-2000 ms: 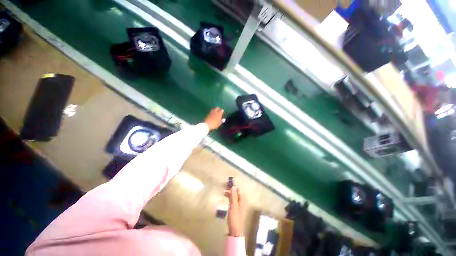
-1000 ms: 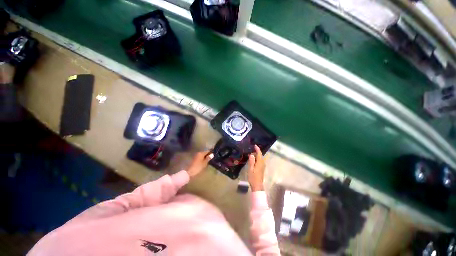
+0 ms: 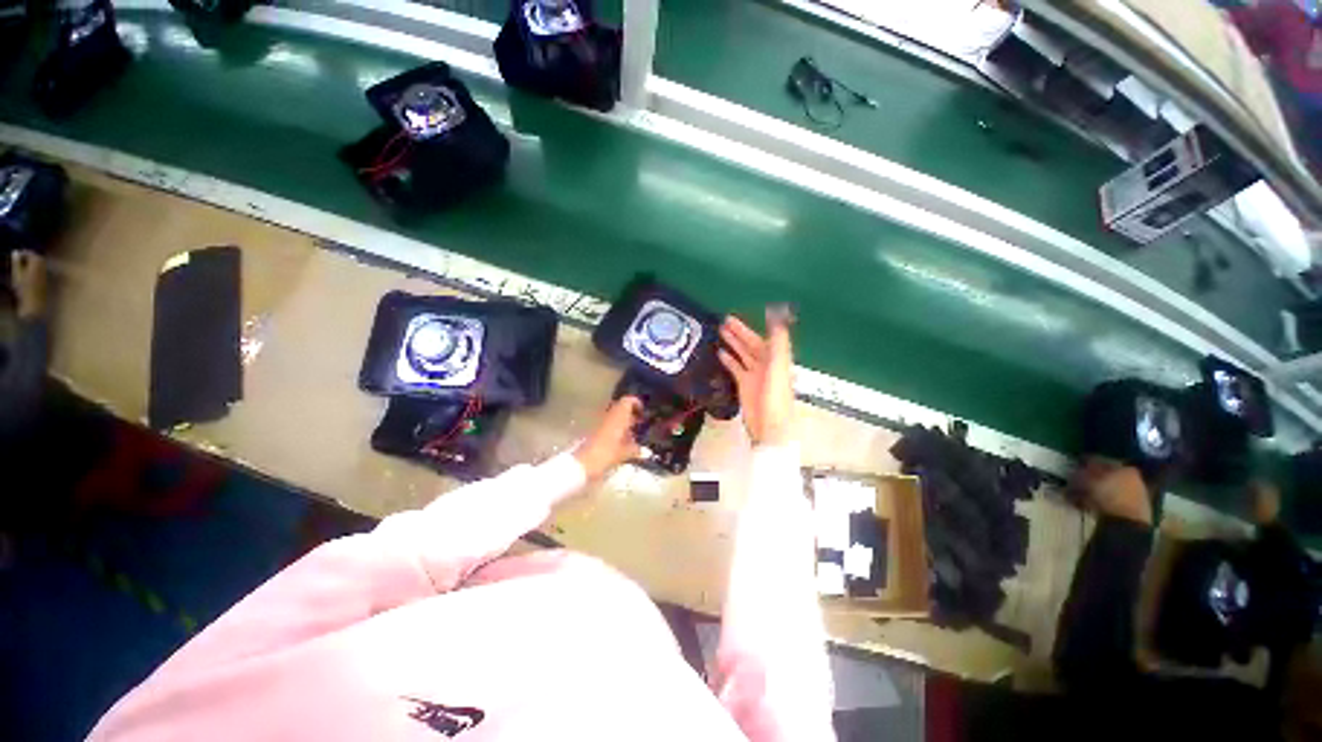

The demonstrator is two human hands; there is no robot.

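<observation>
An opened black unit lies at the bench's back edge, its front housing half (image 3: 616,312) holding a silver speaker driver (image 3: 663,336). The smaller rear housing half (image 3: 670,435) lies nearer me, joined by red wires. My left hand (image 3: 612,435) grips the rear half's left edge. My right hand (image 3: 761,384) is raised at the unit's right side, fingers spread. A small blurred greyish thing (image 3: 782,312) shows at one fingertip; I cannot tell whether it is held. A small black foam pad (image 3: 705,492) lies on the bench below the unit.
A second opened unit (image 3: 508,341) and a black panel (image 3: 196,336) lie left. Right are a carton tray (image 3: 908,544) of white and black pads, and foam strips (image 3: 969,522). Other people's hands (image 3: 1116,490) work far right and far left. The green conveyor (image 3: 870,312) carries units.
The unit came from the conveyor onto the bench. My left hand has moved from reaching over the conveyor to the rear half. My right hand has risen from the rear half to the unit's right side.
</observation>
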